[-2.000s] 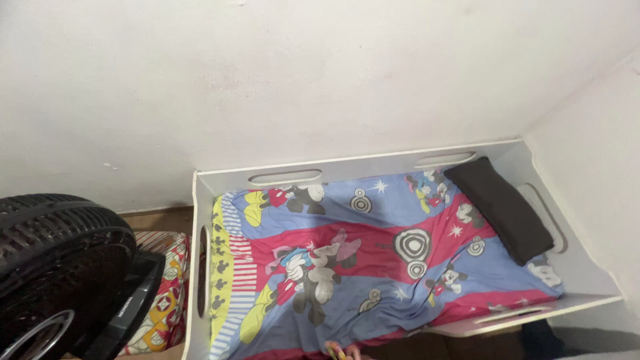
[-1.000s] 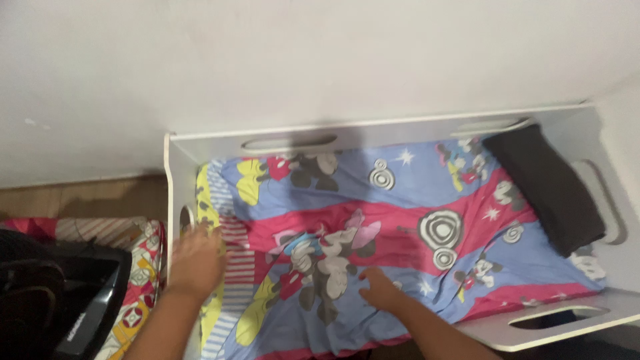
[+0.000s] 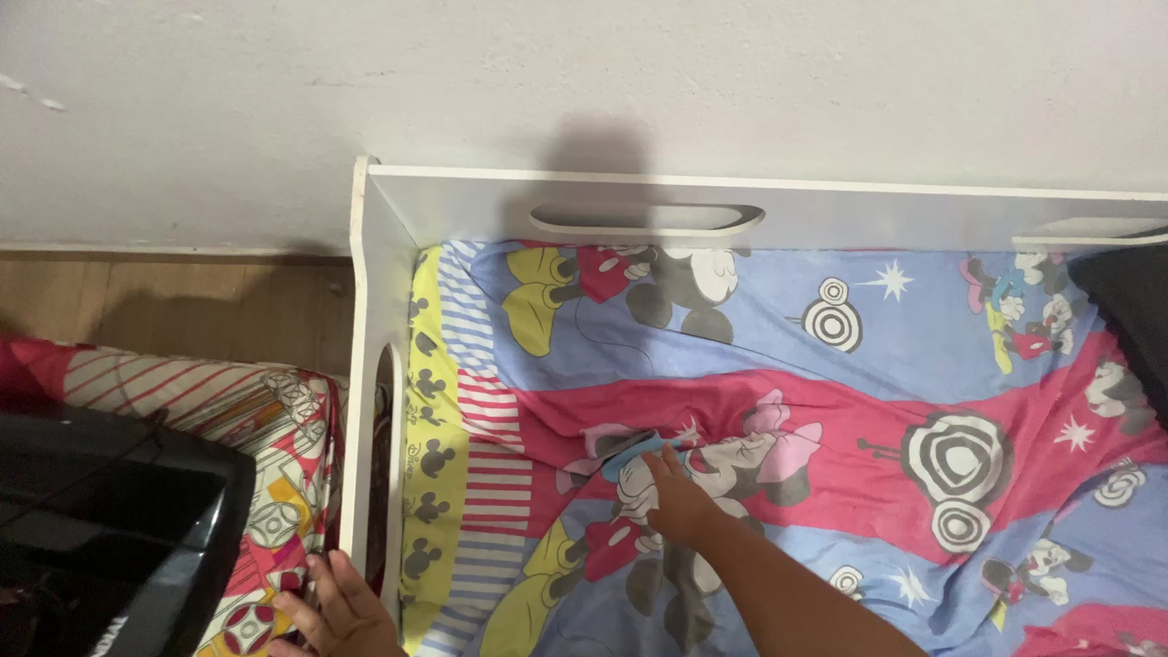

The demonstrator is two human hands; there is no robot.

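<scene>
A cartoon-print bed sheet [image 3: 858, 365] in blue, pink and yellow covers the mattress inside a white bed frame [image 3: 456, 187]. My right hand [image 3: 680, 497] rests with its fingertips on the sheet near the middle, over the printed figures, and holds nothing. My left hand [image 3: 338, 611] is at the bottom, outside the frame's left end board, over a patterned fabric-covered item [image 3: 265, 493]; its fingers are apart and it holds nothing. Creases run across the sheet. At the right edge a dark folded cloth or pillow [image 3: 1127, 310] lies on the sheet, partly out of view.
A glossy black fan base [image 3: 119, 520] stands at the lower left on the patterned fabric. Wooden floor [image 3: 182, 292] shows behind it. A pale wall [image 3: 456, 82] runs along the bed's far side. The side board has oval cutouts.
My left hand has moved from above the sheet's left end to outside the end board. My right hand has moved left across the sheet. The view is now closer to the bed's left end.
</scene>
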